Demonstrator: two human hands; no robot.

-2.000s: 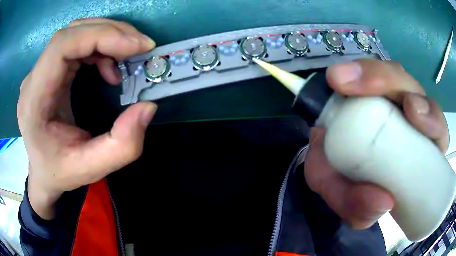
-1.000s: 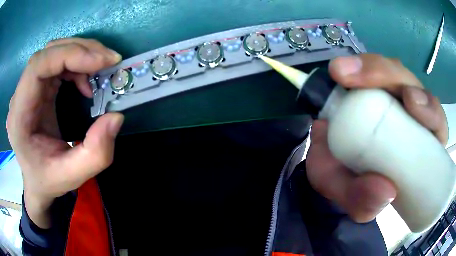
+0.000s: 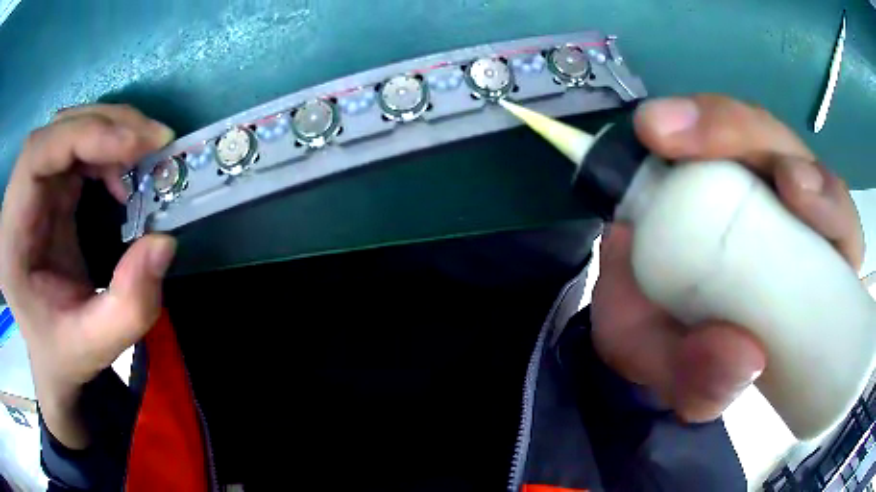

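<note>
A grey, slightly curved strip module (image 3: 384, 130) lies tilted across the view, its right end higher. Several round silver units (image 3: 402, 97) sit in it in a row, and a thin red wire (image 3: 437, 69) runs along its far edge. My left hand (image 3: 86, 231) grips the strip's left end between thumb and fingers. My right hand (image 3: 730, 183) is wrapped around a white glue bottle (image 3: 759, 279) with a black collar. Its pale yellow nozzle (image 3: 547, 133) points up-left, and the tip is at the near edge of the second round unit from the right. Whether glue flows out cannot be seen.
A green work surface (image 3: 384, 24) lies beyond the strip. A thin, pale pointed stick (image 3: 830, 75) lies on it at the far right. My dark jacket with orange-red panels (image 3: 173, 413) fills the lower part. A dark grid-like item (image 3: 836, 456) shows at the lower right edge.
My left hand and the strip have shifted left. The nozzle tip has stayed near the same spot in view and is now at a unit farther right along the strip.
</note>
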